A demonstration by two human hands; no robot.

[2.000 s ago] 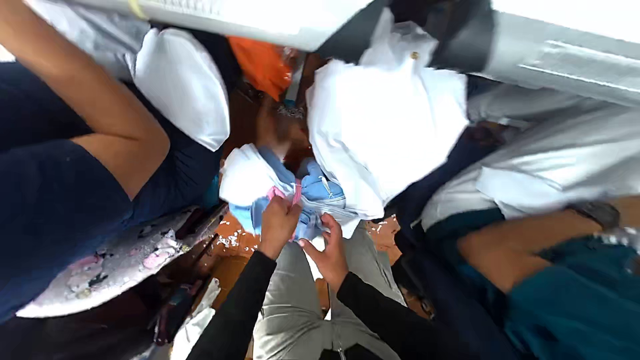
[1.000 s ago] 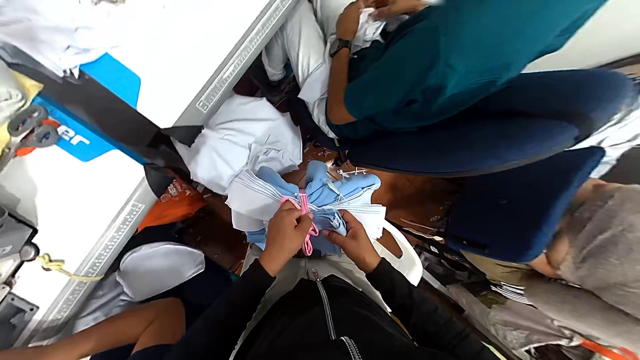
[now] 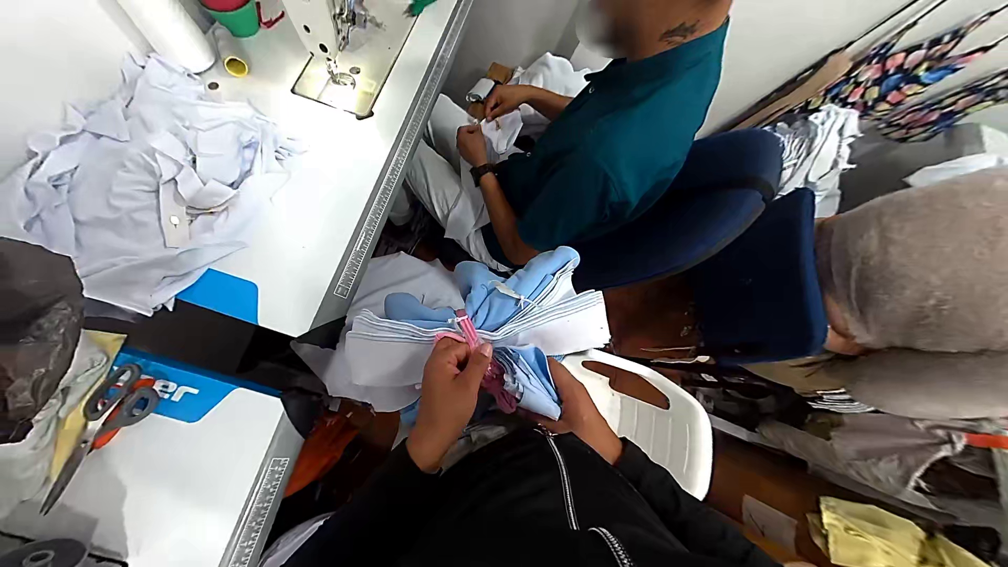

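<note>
In the middle of the head view is a bundle of white and light-blue cut fabric pieces (image 3: 543, 323), gathered at its centre by a pink fabric strip (image 3: 468, 329). My left hand (image 3: 450, 394) pinches the pink strip between thumb and fingers. My right hand (image 3: 581, 408) holds a folded light-blue part of the bundle from the right; its fingers are partly hidden behind the cloth. Darker pink cloth (image 3: 498, 384) hangs between the two hands.
A white sewing table with a sewing machine (image 3: 335, 55) and a heap of white garments (image 3: 150, 181) stands at upper left. Scissors (image 3: 110, 413) lie at lower left. A co-worker in a teal shirt (image 3: 622, 142) sits ahead. A white plastic chair (image 3: 661, 425) stands at right, near blue chairs (image 3: 756, 291).
The view has swung widely, bringing the sewing table and the seated co-worker into sight. Both hands have stayed on the bundle.
</note>
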